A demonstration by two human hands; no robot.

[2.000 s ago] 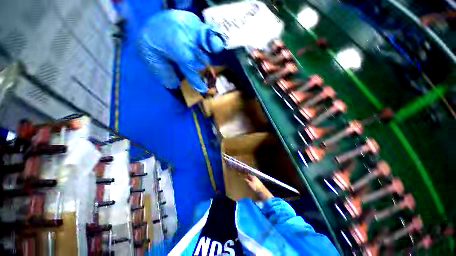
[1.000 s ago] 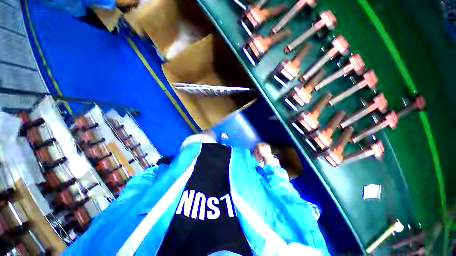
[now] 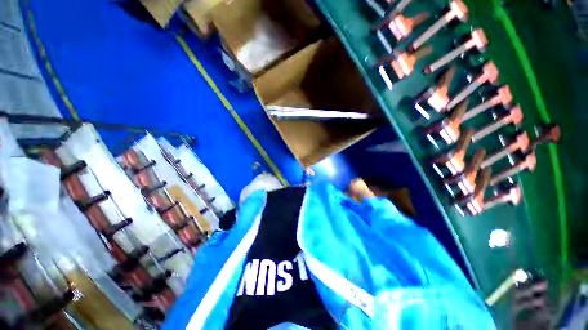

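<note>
My right hand (image 3: pixel 361 189) is bare, small and blurred beyond my chest; its fingers cannot be made out. A small dark shape by my left sleeve may be my gloved left hand, but it is too unclear to tell. In front of me stands an open brown carton (image 3: pixel 309 140). A thin white ribbed divider (image 3: pixel 319 114) stands edge-on in it. Reddish-brown hammer-shaped units (image 3: pixel 454 91) lie in rows on the green bench (image 3: pixel 474 235) at the right.
Wire racks (image 3: pixel 129 132) with more reddish-brown units (image 3: pixel 97 216) are at the left. Another open carton (image 3: pixel 225 26) with clear-white wrap (image 3: pixel 263 48) stands further ahead. A pale-handled mallet (image 3: pixel 506 288) lies on the bench. A whitish rounded thing (image 3: pixel 260 185) is near my chest.
The view has swung round, and the cartons and bench now sit further right than one second ago. The divider was by my right hand two seconds ago; now the hand is apart from it.
</note>
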